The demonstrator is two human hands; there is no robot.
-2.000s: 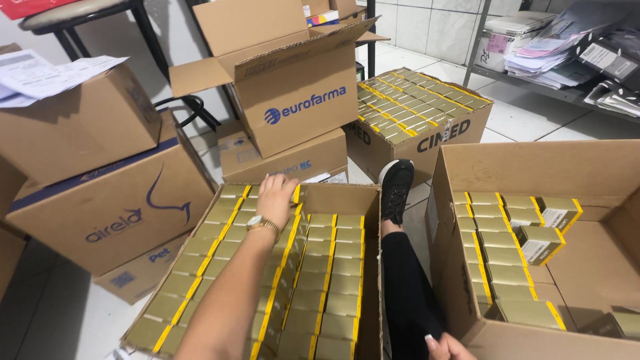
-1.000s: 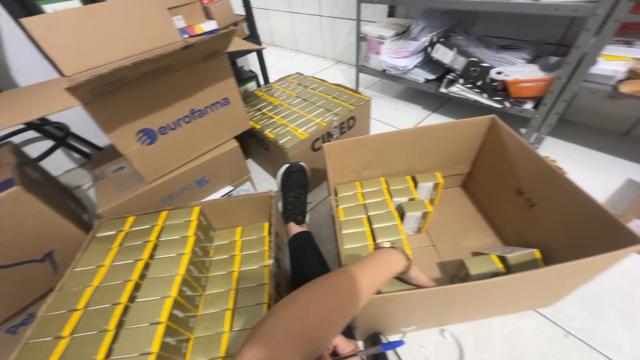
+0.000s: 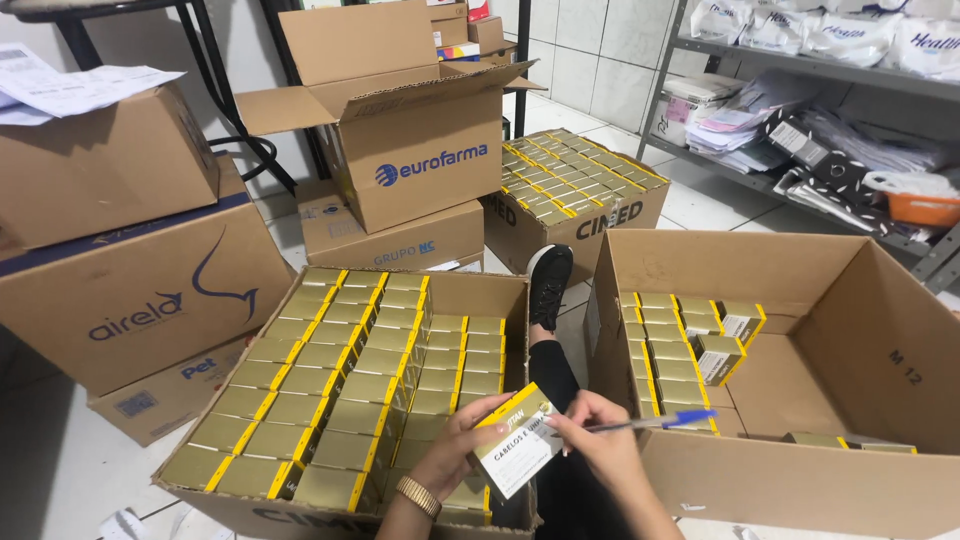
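My left hand (image 3: 466,442), with a gold watch at its wrist, grips a small gold, white and yellow medicine carton (image 3: 517,442) by its left side. Against the carton's right edge are the fingertips of my right hand (image 3: 600,431), which also holds a blue-capped pen (image 3: 645,423), cap pointing right. Rows of like cartons fill much of the cardboard box at the left (image 3: 517,289), below and beside my left hand. To the right, a larger open cardboard box (image 3: 772,480) has rows of cartons along its left side, and a few more near its front wall.
My outstretched leg and black shoe (image 3: 550,285) lie between the two boxes. Behind stand a full box of cartons (image 3: 600,229) and an open Eurofarma box (image 3: 427,180) on another box. Stacked boxes (image 3: 135,300) are at left, a metal shelf (image 3: 810,67) at back right.
A second ago my right arm reached into the right box; now that hand is at the carton with the pen. My left hand, earlier on the left box's cartons, now holds one carton.
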